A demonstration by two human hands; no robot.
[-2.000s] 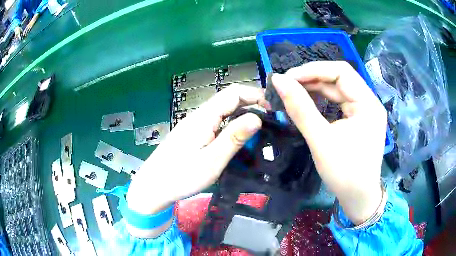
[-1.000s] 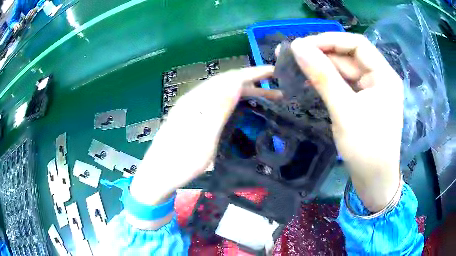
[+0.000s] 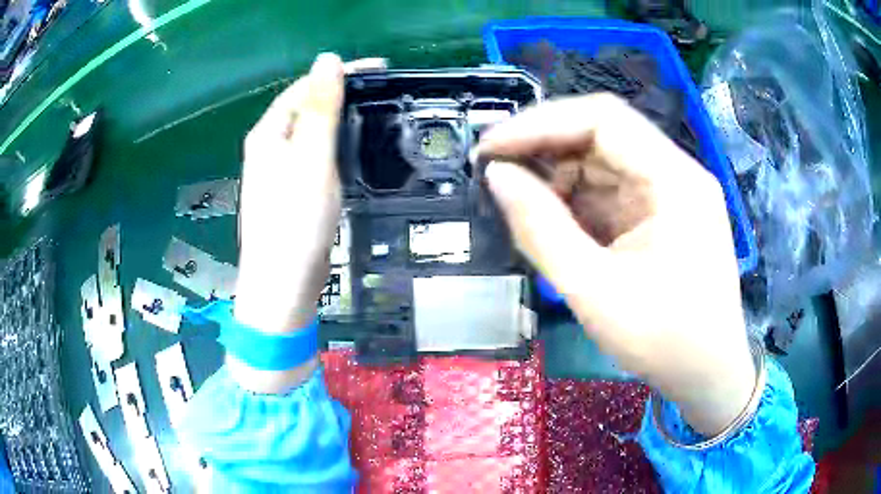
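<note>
A black camera housing point(image 3: 435, 183) is open like a book in front of me. Its deep half with a round central opening is at the top. Its flatter half with a silver plate point(image 3: 468, 313) is below. My left hand point(image 3: 293, 193) grips the housing's left side. My right hand point(image 3: 618, 232) is over the housing's right side, thumb and forefinger pinched together at its inner edge. Whether a small piece is between those fingertips is too blurred to tell.
A blue bin point(image 3: 710, 145) of dark pads is behind my right hand, with a clear plastic bag point(image 3: 807, 212) beside it. Loose silver plates point(image 3: 155, 301) lie at left near a gridded tray point(image 3: 39, 376). Red bubble wrap point(image 3: 454, 425) is below the housing.
The housing has moved up and left and now sits straighter. My left hand has shifted from its top edge to its left side. My right hand has come down from near the bin to the housing.
</note>
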